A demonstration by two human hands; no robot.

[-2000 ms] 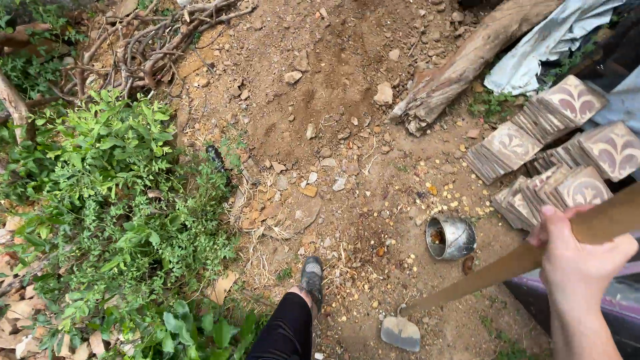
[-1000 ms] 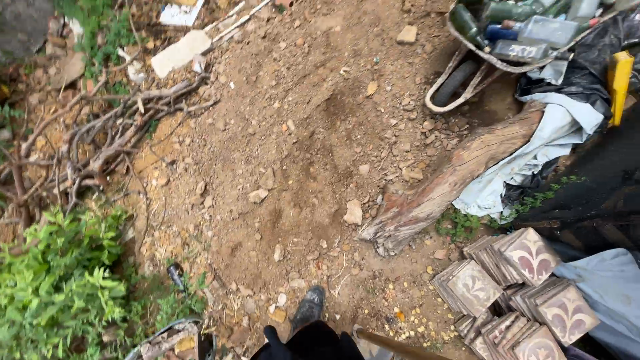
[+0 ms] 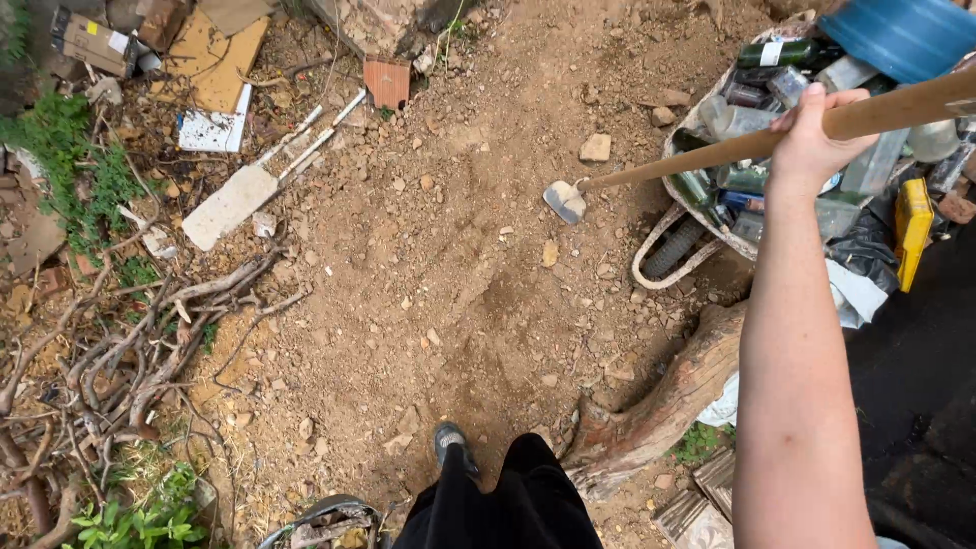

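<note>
My right hand (image 3: 820, 137) grips the wooden handle (image 3: 709, 154) of a garden hoe at the upper right, arm stretched forward. The handle slopes down to the left, and its small soil-smeared metal blade (image 3: 565, 201) is at or just over the bare dirt, left of a wheelbarrow. Behind my hand and the handle lies a load of glass bottles and jars (image 3: 751, 179). My left hand is out of view; at the bottom left edge of my dark clothing a bucket or similar container (image 3: 335, 526) holds rubble.
The wheelbarrow's metal frame (image 3: 671, 284) and a thick log (image 3: 663, 415) lie on the right, near patterned tiles (image 3: 698, 518). A blue plastic container (image 3: 900, 34) tops the bottles. Dry branches (image 3: 152, 343) and a whitish board (image 3: 229, 206) are on the left. Stones dot the dirt path between.
The view has moved forward along the path, past the tiles and log to the wheelbarrow. My right hand, out of view one second ago, shows again on the handle, and the blade is in view.
</note>
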